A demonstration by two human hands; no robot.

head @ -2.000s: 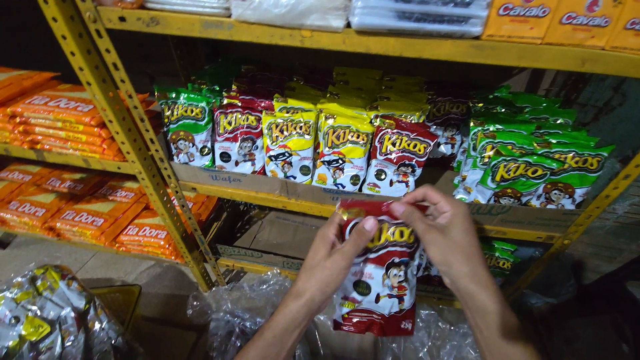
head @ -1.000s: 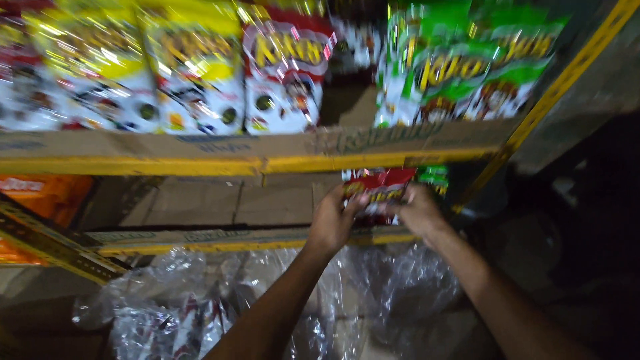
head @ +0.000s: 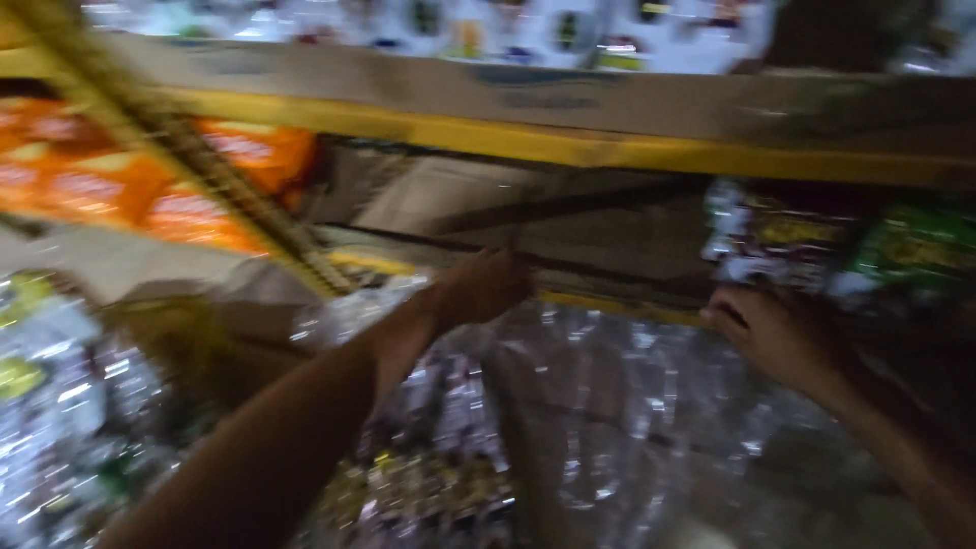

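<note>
The view is blurred by motion. My left hand [head: 484,286] reaches over the front edge of the lower shelf, above clear plastic wrap; its fingertips are hard to make out, and no packet shows in it. At the right, my right hand [head: 762,328] is just below a dark red snack packet [head: 797,232] standing on the lower shelf, with thumb and finger apart. A green snack packet [head: 915,248] stands to the right of the red one. Below my hands lies a large clear plastic bag [head: 450,412] with packets inside.
A cardboard-lined upper shelf [head: 534,99] with a yellow metal beam [head: 457,137] holds white-bottomed packets. A slanting yellow upright [head: 175,160] separates orange packages [head: 99,183] at the left. More plastic-wrapped packets [head: 61,396] lie at the lower left.
The red packet held in both hands earlier is out of them; a red packet now stands on the lower shelf. My hands have moved apart. The view has shifted down and closer.
</note>
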